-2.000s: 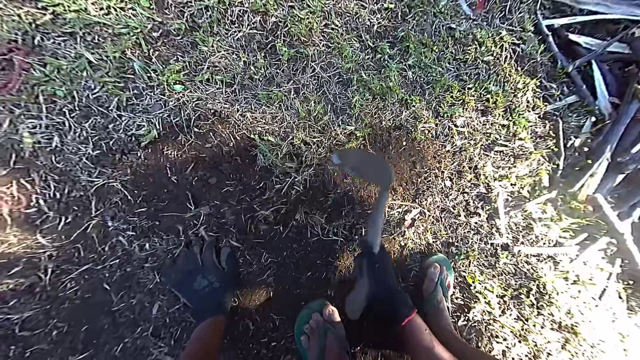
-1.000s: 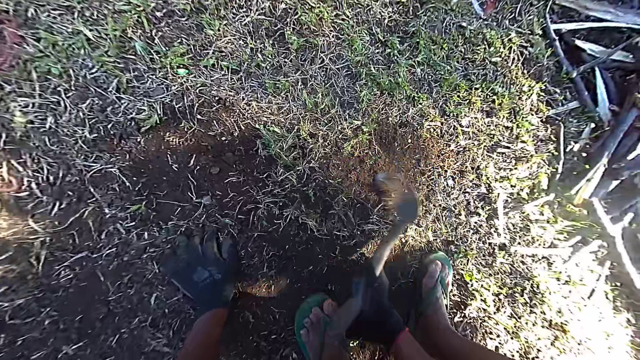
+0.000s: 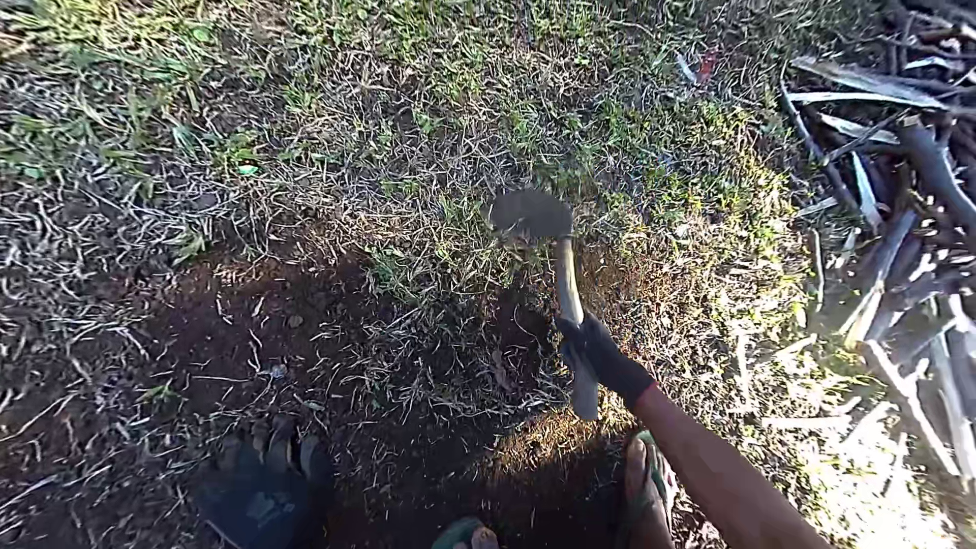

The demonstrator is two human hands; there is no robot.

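In a dark work glove, my right hand (image 3: 598, 354) is closed around the wooden handle (image 3: 568, 282) of a short hoe-like tool. Its broad, dark metal head (image 3: 531, 213) is over the grass at the middle of the view and looks blurred. Gloved too, my left hand (image 3: 263, 480) has its fingers spread over the dark soil at the lower left, with no object seen in it. Between and above the hands lies bare soil (image 3: 252, 320) strewn with dry grass stems. Whether the tool's head touches the ground cannot be told.
My feet in green flip-flops show at the bottom edge, one foot (image 3: 644, 488) just below the tool's handle. Split sticks and branches (image 3: 934, 171) are heaped at the right. A small red scrap (image 3: 707, 65) lies in the grass at the top right.
My right hand has moved forward, away from my feet, with the tool, whose head is now farther up over the grass. My left hand remains spread at the lower left.
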